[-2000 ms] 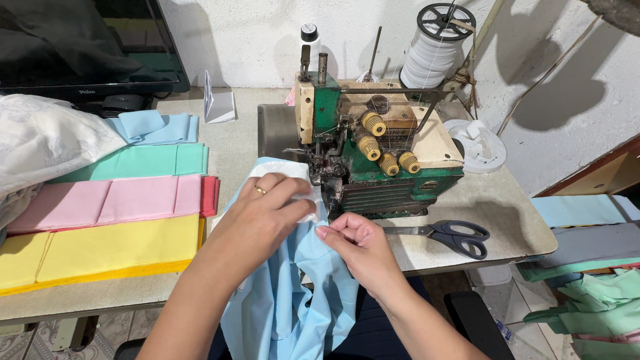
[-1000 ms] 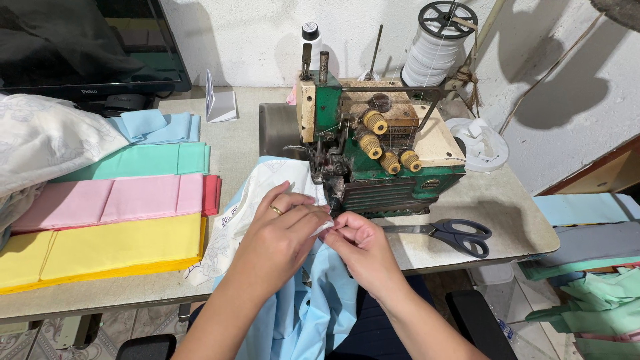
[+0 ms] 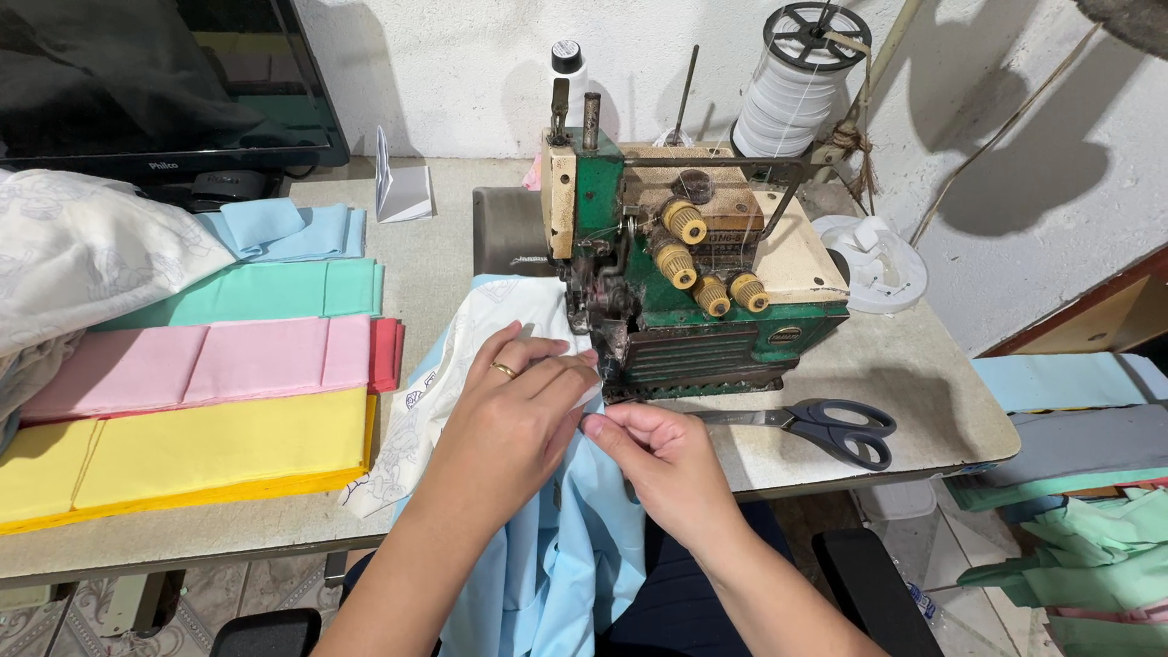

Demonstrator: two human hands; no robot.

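Note:
A green and cream overlock sewing machine (image 3: 693,274) stands on the table, its needle area at its left end. White printed fabric (image 3: 502,328) lies against that end, together with light blue fabric (image 3: 547,547) that hangs over the table's front edge. My left hand (image 3: 525,401), with a ring on one finger, presses on the white fabric just in front of the presser foot. Close by on the right, my right hand (image 3: 662,447) pinches the fabric's edge between thumb and forefinger. The fingertips of both hands nearly meet, and the needle itself is hidden.
Scissors (image 3: 835,429) lie right of my right hand. Folded yellow (image 3: 219,447), pink (image 3: 265,356) and green fabric (image 3: 255,292) is stacked at left, below a monitor (image 3: 164,82). A large white spool (image 3: 785,100) and a white dish (image 3: 876,265) are behind and beside the machine.
More of the white printed fabric shows left of my left hand than two seconds ago, spread beside the machine. Both hands remain near the needle area, with the left fingers somewhat shifted.

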